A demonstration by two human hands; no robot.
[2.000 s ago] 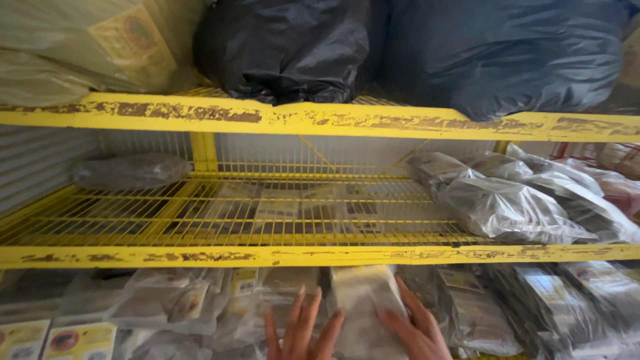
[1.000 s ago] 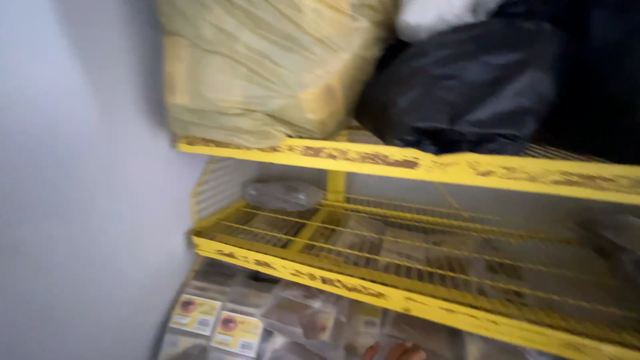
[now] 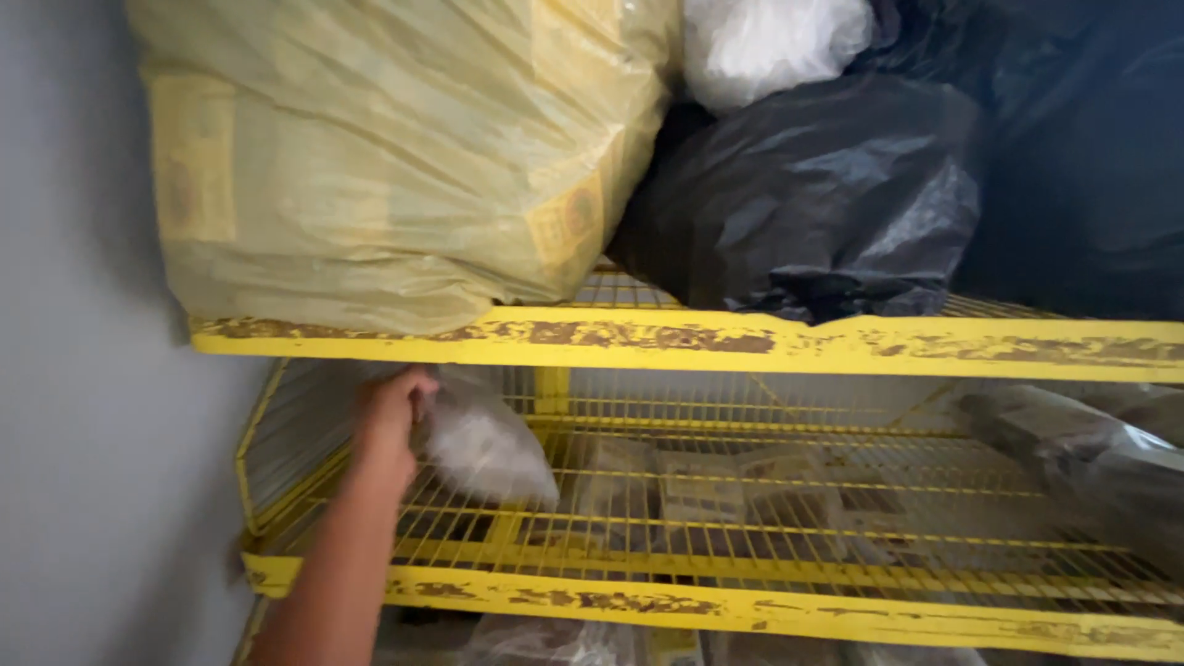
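My left hand (image 3: pixel 402 412) reaches in at the left end of the middle wire shelf. It is shut on the upper end of a clear plastic bag (image 3: pixel 490 449). The bag hangs down to the right of my fingers, tilted, its lower end close to the yellow wire shelf (image 3: pixel 703 476). Its contents look pale and are too blurred to name. My right hand is out of view.
Above, a yellowish plastic sack (image 3: pixel 370 166), a black plastic bag (image 3: pixel 814 194) and a white plastic bundle (image 3: pixel 772 46) rest on the upper shelf, whose yellow edge (image 3: pixel 647 338) is chipped. Clear-wrapped packages (image 3: pixel 1073 453) lie at the right. A grey wall (image 3: pixel 83 370) stands left.
The view has swung left. Both hands were at a package on the lower shelf; now my left hand holds the clear bag, which lay flat on the middle shelf before and is now lifted at one end.
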